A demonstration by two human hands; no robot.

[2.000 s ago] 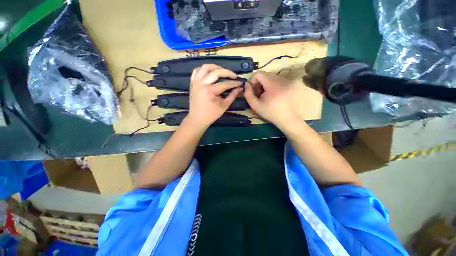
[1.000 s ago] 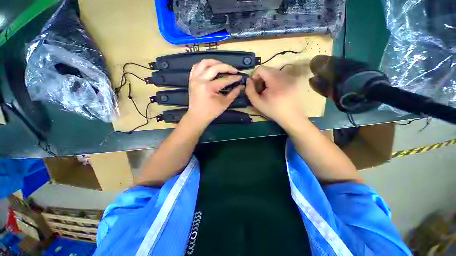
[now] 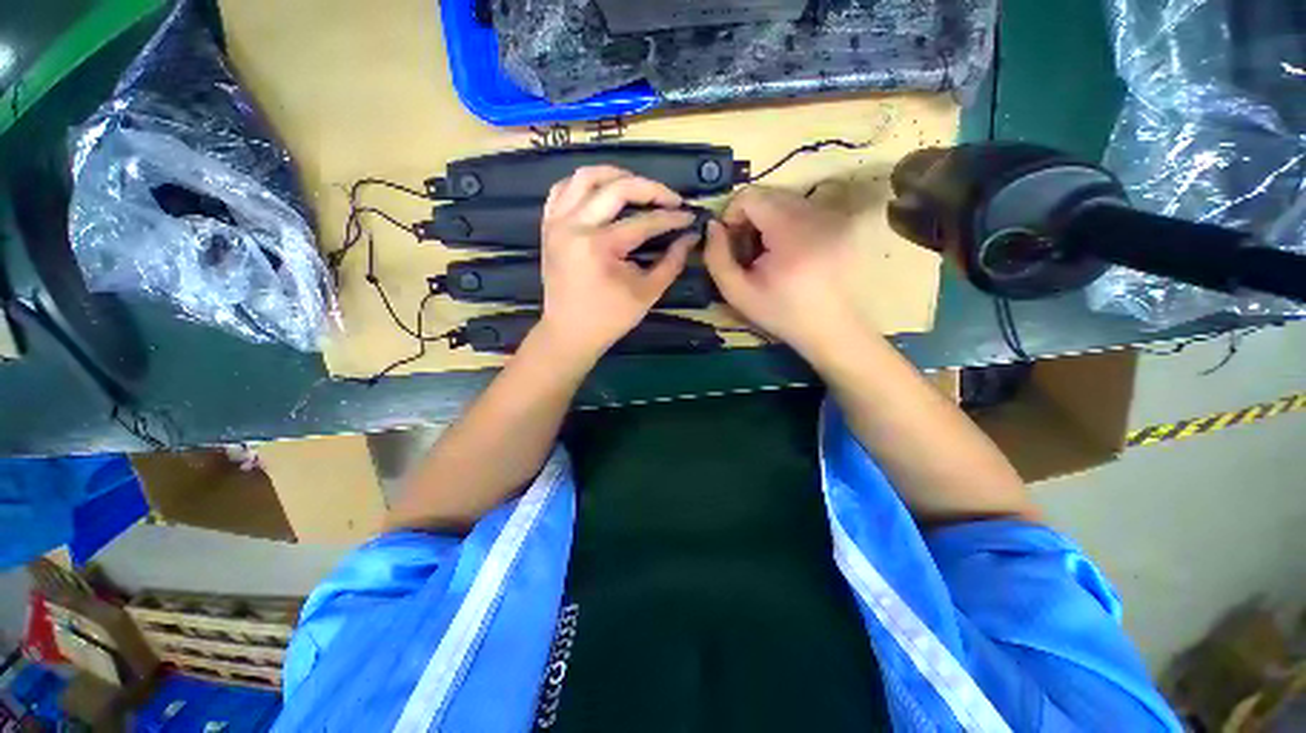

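Several slim black housings [image 3: 587,172] lie in parallel rows on the tan cardboard sheet [image 3: 387,129], with thin black wires at their ends. My left hand [image 3: 609,265] lies over the middle rows and pinches the right end of the second housing [image 3: 494,224] from the back. My right hand [image 3: 774,265] meets it there, with thumb and finger closed at that same end. A tiny dark part shows between the fingertips; its shape is too small to tell.
An electric screwdriver [image 3: 1003,215] hangs close to the lens at right, its cable running right. A blue tray [image 3: 552,112] with a speckled liner and grey machine stands at the back. Clear plastic bags lie left [image 3: 201,236] and right [image 3: 1203,158]. Open cardboard boxes [image 3: 1081,415] sit below the bench edge.
Both hands stay at the same housing end, with only small finger movements. The hanging screwdriver has swung slightly. The view has shifted a little, so the tray appears higher.
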